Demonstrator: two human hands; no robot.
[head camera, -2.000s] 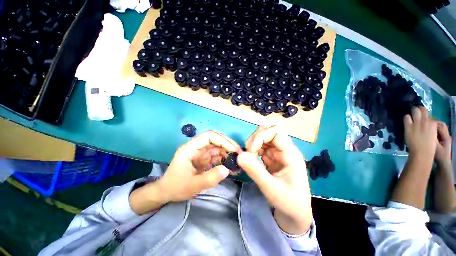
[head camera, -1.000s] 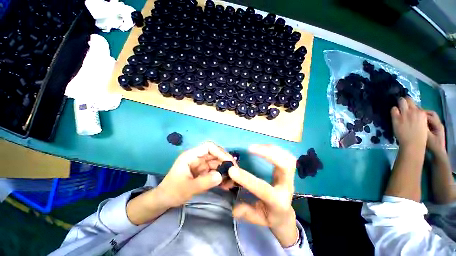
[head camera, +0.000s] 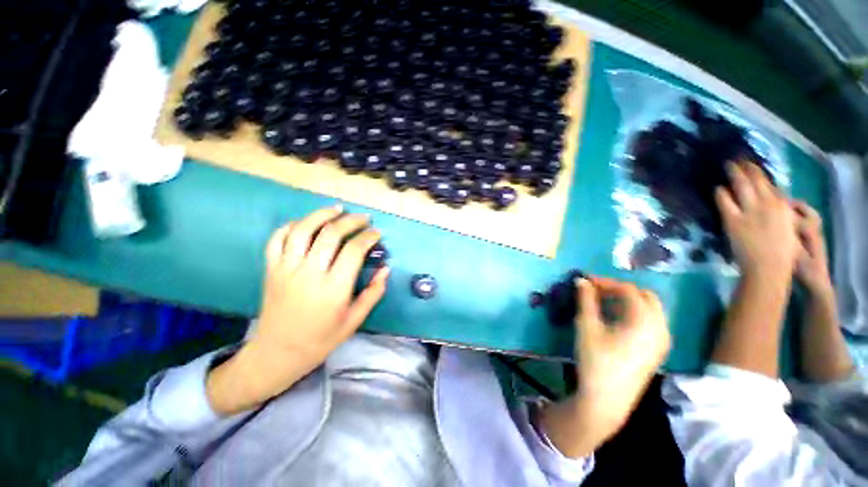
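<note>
My left hand (head camera: 319, 276) is low over the bench with its fingers curled around a black housing (head camera: 376, 257), partly hidden between fingers and thumb. Another round black housing with a pale centre (head camera: 424, 285) stands alone on the bench to its right. My right hand (head camera: 619, 328) is at a small pile of matte black pads (head camera: 562, 302), fingertips touching its right side. Blur hides whether a pad is pinched. Many black housings (head camera: 381, 105) stand in rows on the tan cardboard sheet (head camera: 514, 226).
A black parts tray (head camera: 33, 124) is at far left. A white cloth (head camera: 124, 105) and white bottle (head camera: 114, 204) lie beside it. At right, a coworker's hands (head camera: 761, 219) are on pads on a clear bag (head camera: 628, 204). A blue crate (head camera: 105, 338) is below the bench.
My hands have parted from the part they held together. The left moved left to the bench, the right moved right to the pad pile. The whole view has shifted and blurred.
</note>
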